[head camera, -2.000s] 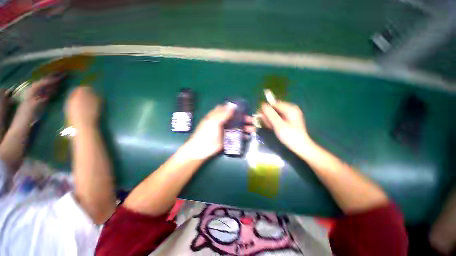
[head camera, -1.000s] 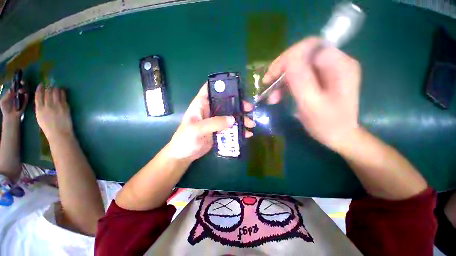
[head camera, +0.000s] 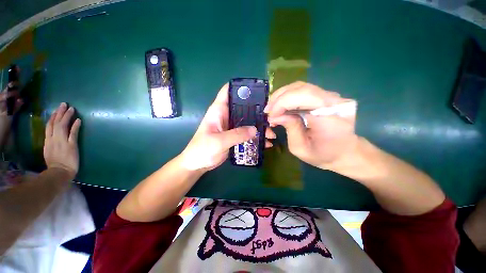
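My left hand (head camera: 210, 141) holds a black phone body (head camera: 248, 109) upright in front of me, thumb across its middle. A round silver-grey disc shows near its top and a patterned circuit board in its lower half. My right hand (head camera: 320, 125) holds tweezers (head camera: 333, 109) with a whitish wrapped end, pointing left. Their tip is at the phone's right edge, partly hidden by my fingers. I cannot tell whether the tip holds a part. The amber tape strip (head camera: 289, 40) lies on the green bench behind the hands.
Another phone body (head camera: 161, 82) lies on the bench (head camera: 208, 32) to the left, with a white-silver area on its lower half. A dark slab (head camera: 470, 82) lies at the far right. Another person's hand (head camera: 63, 136) rests at the left, and a second hand there holds a dark object (head camera: 11, 90).
My right hand has moved left and down, bringing the tweezers to the phone's right edge. The held phone has shifted slightly right. The neighbouring person's hand has moved slightly.
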